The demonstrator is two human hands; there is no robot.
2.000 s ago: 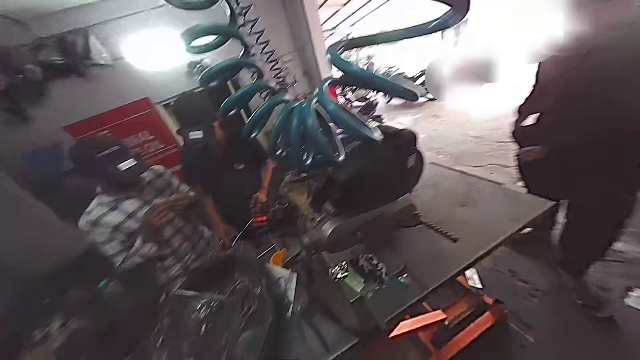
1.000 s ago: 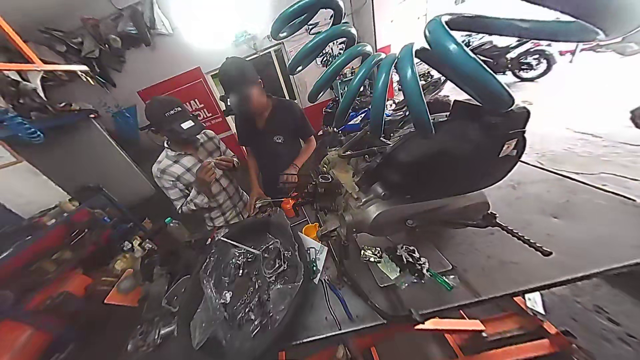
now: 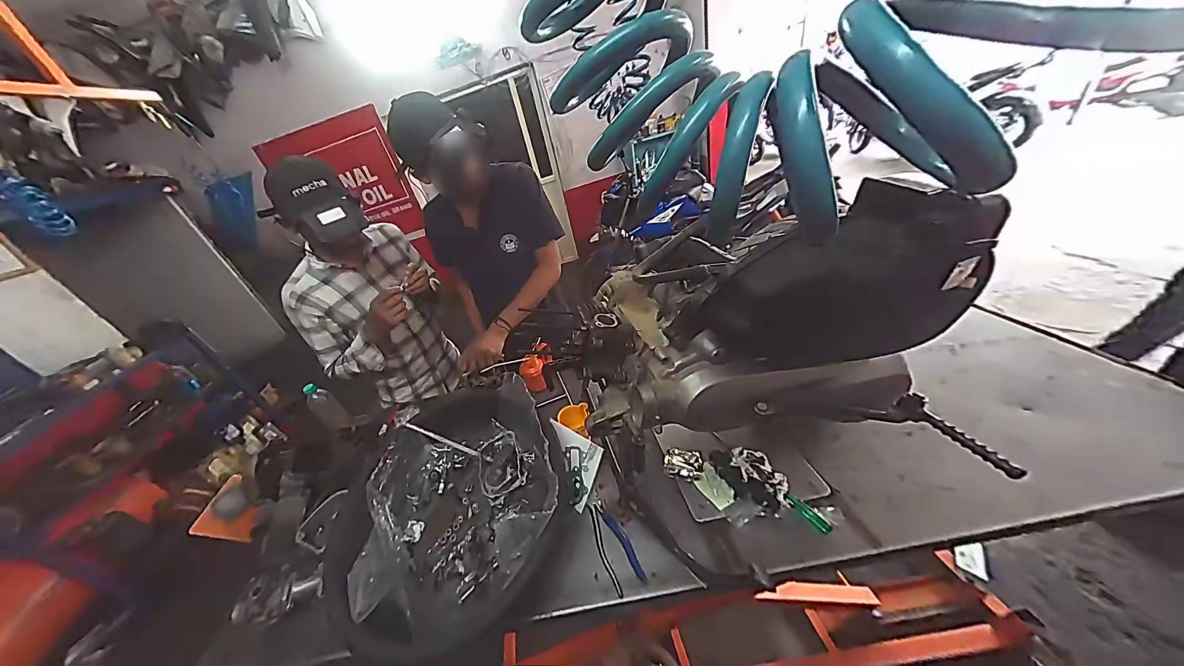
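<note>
Neither my left hand nor my right hand shows in the head view. A scooter engine [image 3: 768,393] with its kick-start lever [image 3: 967,442] lies on a metal workbench [image 3: 1064,407]; a black plastic housing [image 3: 860,277] sits above it. In front of the engine lie a crumpled foil-like piece [image 3: 683,463] and a green-handled tool [image 3: 810,514]. To the left is a black basin [image 3: 541,555] lined with clear plastic that holds small metal parts. An orange container [image 3: 533,373] and a yellow cup [image 3: 573,418] stand between basin and engine. Blue-handled pliers [image 3: 622,548] lie on the bench.
Two people [image 3: 370,305] [image 3: 490,231] stand across the bench; one holds a small item, the other reaches toward the basin's far side. A coiled teal hose [image 3: 795,139] hangs over the engine. An orange metal frame [image 3: 888,638] is below the near edge. Parts crowd the left shelves [image 3: 176,370].
The view has swung and steadied, bringing the basin and left shelves into fuller sight. A dark-clothed person seen at the right two seconds ago is now mostly out of view.
</note>
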